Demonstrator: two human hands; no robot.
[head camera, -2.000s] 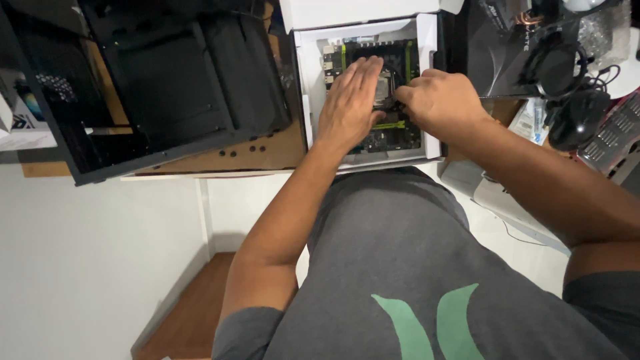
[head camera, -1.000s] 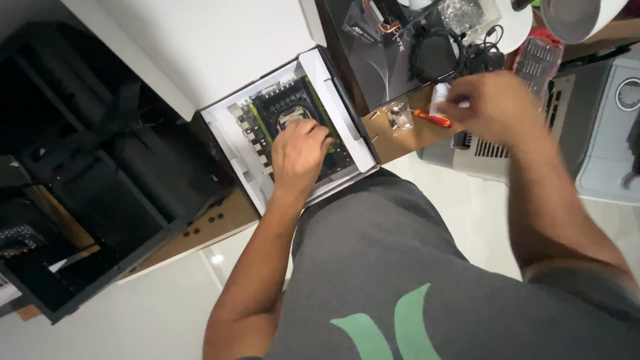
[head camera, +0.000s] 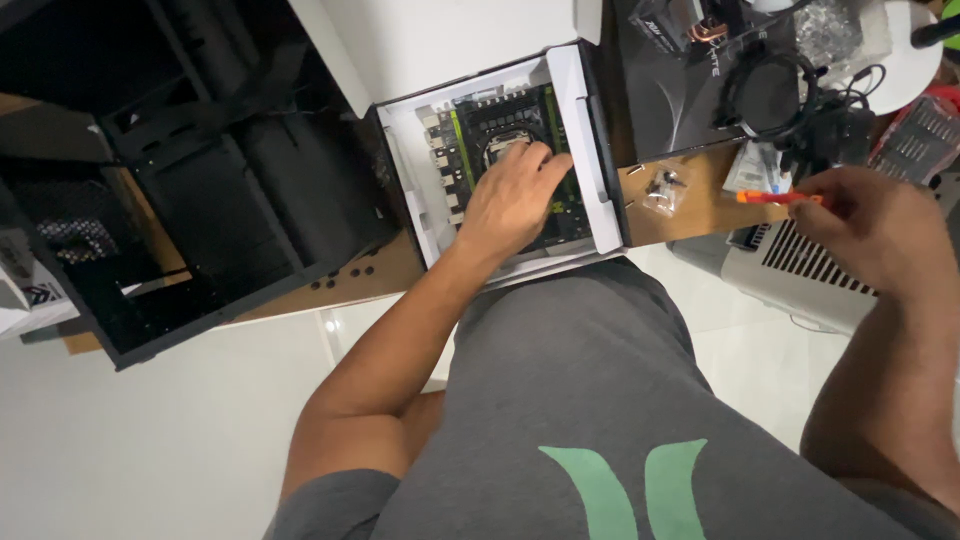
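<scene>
A computer motherboard (head camera: 574, 214) lies in an open white-lined cardboard box (head camera: 592, 150). My left hand (head camera: 514, 195) reaches over the board, its fingertips at the metal CPU socket (head camera: 501, 142); whether they hold anything is hidden. At the right, my right hand (head camera: 874, 217) grips a small orange-red tool (head camera: 772, 197), with its orange end pointing left, above the edge of the wooden table. What kind of tool it is cannot be told. Between the box and that hand, a small clear bag of screws (head camera: 664, 189) lies on the table, with loose screws (head camera: 636, 170) beside it.
A black computer case (head camera: 247, 172) stands at the left, with round black pieces (head camera: 343, 277) near it on the wooden table (head camera: 697, 206). Behind the right hand are a dark box (head camera: 675, 97), a coiled black cable (head camera: 769, 90) and a red-edged tool set (head camera: 919, 139).
My right hand has left the board, moved to the right and picked up the orange-red tool, which lay on the table one second ago. My left hand remains over the board. The view has shifted.
</scene>
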